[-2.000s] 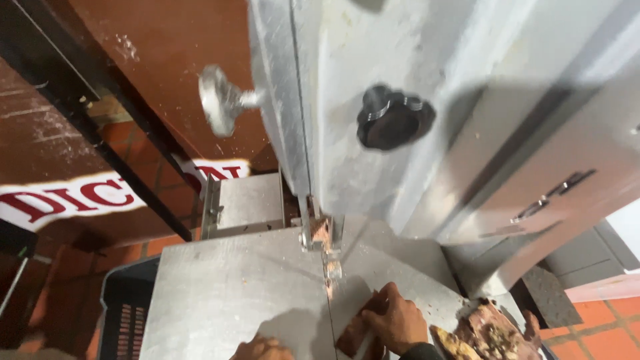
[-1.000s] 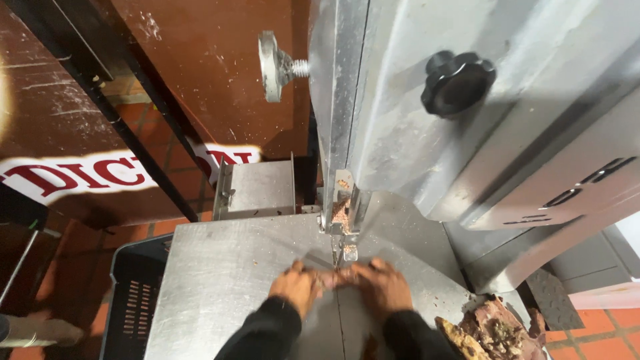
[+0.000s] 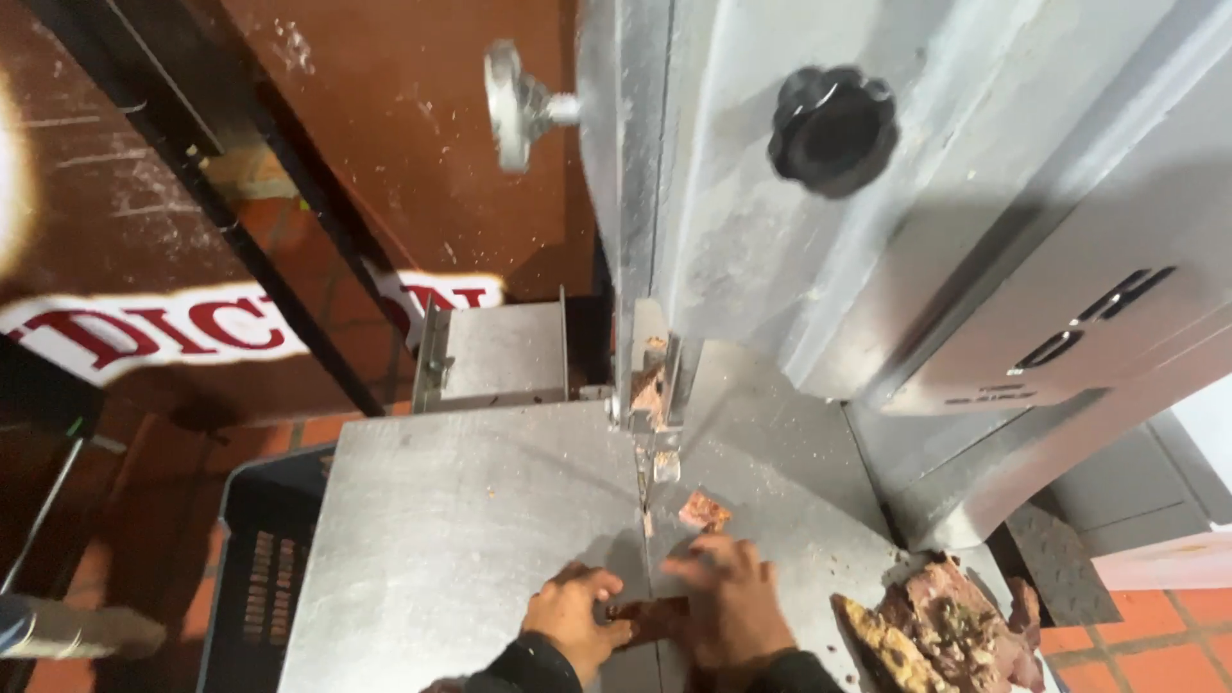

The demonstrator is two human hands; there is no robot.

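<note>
A band saw's steel table (image 3: 433, 520) lies below the blade guide (image 3: 654, 395), which has meat scraps stuck on it. My left hand (image 3: 577, 616) is at the left end of a dark reddish piece of meat (image 3: 653, 618), thumb and finger around its end. My right hand (image 3: 736, 602) is over the right end of that piece, its fingers partly spread; whether it grips is hidden. Just beyond my right fingertips lies a small pink piece of meat (image 3: 705, 510), right of the blade slot.
A pile of meat trimmings (image 3: 953, 626) sits at the table's right. Above stands the saw's metal housing with a black knob (image 3: 834, 131). A dark plastic crate (image 3: 260, 568) is below the table's left edge, and part of a shoe or leg (image 3: 77, 628) shows at far left.
My hands were together close to the blade a second ago; they are now nearer to me. A small pink piece now shows apart on the table beyond my right hand.
</note>
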